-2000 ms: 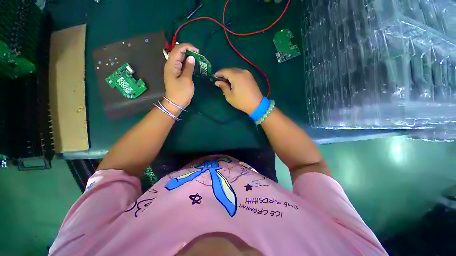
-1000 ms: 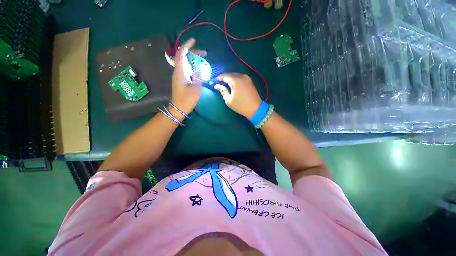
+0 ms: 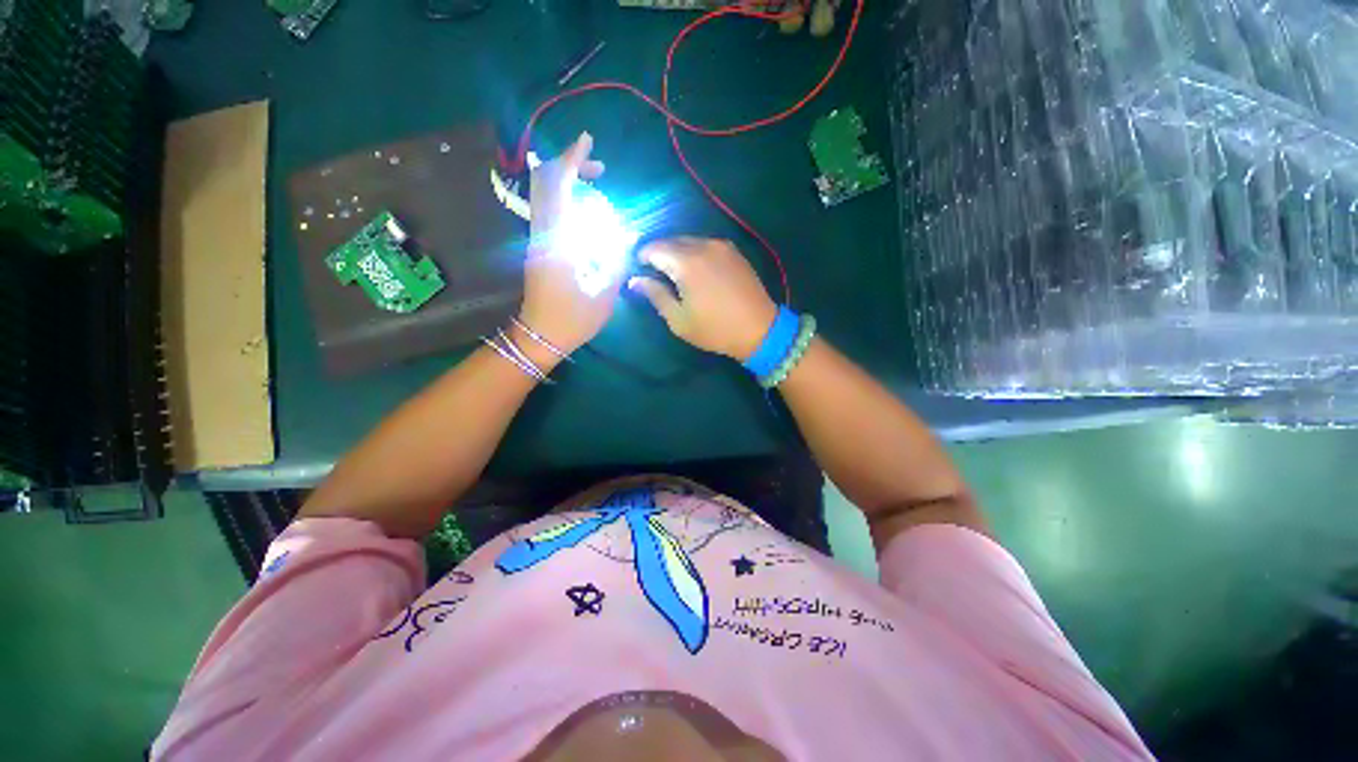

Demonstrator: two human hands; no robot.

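Note:
A lit circuit board (image 3: 596, 238) glows bright white-blue in my left hand (image 3: 554, 276); the glare hides its outline and part of my fingers. My right hand (image 3: 712, 295) is at the board's right side, with thumb and fingertips around a dark lead end that is partly hidden. Red leads (image 3: 514, 157) with a whitish tip (image 3: 509, 194) reach my left hand from above. A red wire (image 3: 700, 186) loops from the top of the bench down behind my right hand.
A green circuit board (image 3: 384, 265) and tiny bits lie on the brown pad (image 3: 425, 335). Another board (image 3: 846, 155) lies right. Clear trays (image 3: 1072, 223) stand at right, a cardboard strip (image 3: 216, 283) and black rack (image 3: 75, 328) at left. A thin tool (image 3: 582, 61) lies above.
The board in my left hand was unlit, then lit up, and its glare is now larger. My left hand has moved slightly right and down, and my right hand slightly down.

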